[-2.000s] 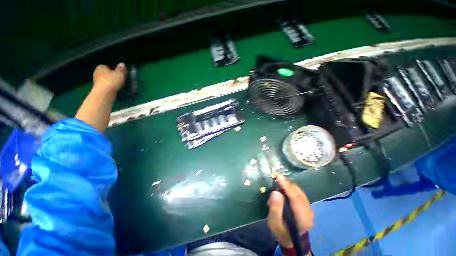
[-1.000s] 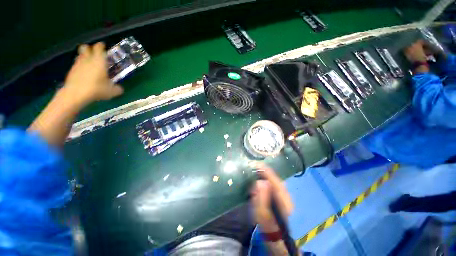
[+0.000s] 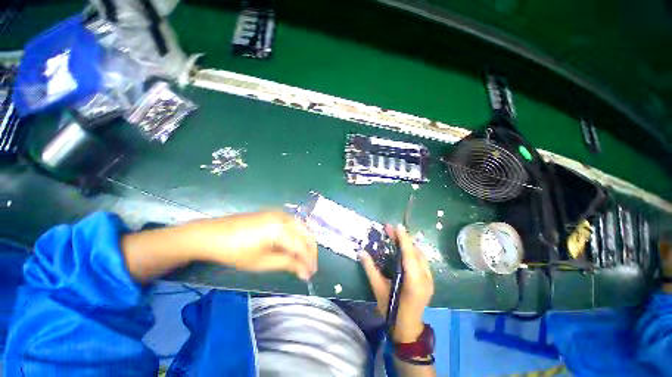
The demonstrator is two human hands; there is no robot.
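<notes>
A phone board assembly [image 3: 340,223] lies slanted near the mat's front edge, its pale middle up and dark circuitry at the right end. My right hand [image 3: 407,276] is at that right end, fingertips against it, and holds the black soldering iron [image 3: 396,291]. The iron's tip cannot be made out. My left hand [image 3: 274,241] is at the board's left end, slightly blurred, fingers bent down together; whether it pinches something small is unclear. A small loose pile of components [image 3: 224,160] lies at left. Two stacked board assemblies [image 3: 387,160] lie beyond.
Fume fan [image 3: 488,169], round tub of silvery bits [image 3: 499,248] and iron stand with yellow lump [image 3: 580,239] stand right. Far right are more boards and another person's arm [image 3: 656,324]. Blue bin [image 3: 59,66], parts bag [image 3: 161,110] and solder spool [image 3: 70,151] are left. White rail [image 3: 317,107] borders the conveyor.
My left hand has come back from the conveyor to the near edge. A board assembly now lies between my hands. The view has swung left, bringing the bin, bag and component pile into sight.
</notes>
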